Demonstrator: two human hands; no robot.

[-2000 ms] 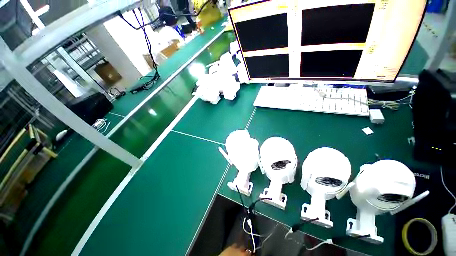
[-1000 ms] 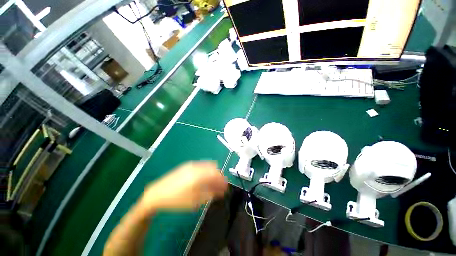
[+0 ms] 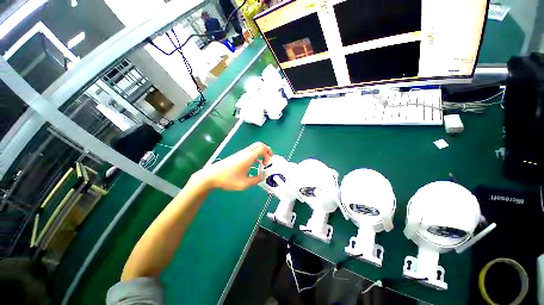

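Four white security cameras stand in a row along the bench's front edge: the leftmost [image 3: 280, 184], the second [image 3: 316, 187], the third [image 3: 367, 199] and the rightmost [image 3: 444, 214]. Black leads hang from their feet. My left hand [image 3: 235, 170] reaches in from the lower left. Its fingers and thumb close around the upper left side of the leftmost camera's head; the exact contact is small and partly hidden. My right hand is not in view.
The monitor [image 3: 382, 44] stands behind a white keyboard [image 3: 373, 108]. More white cameras [image 3: 262, 98] stand at the back left by the green conveyor [image 3: 209, 138]. A yellow tape ring [image 3: 504, 282] lies at right, near a black printer [image 3: 525, 119]. A metal post crosses the left.
My left hand has come in and moved up onto the leftmost camera, whose lens now faces further left. The monitor's upper left pane, black before, now shows a small reddish picture.
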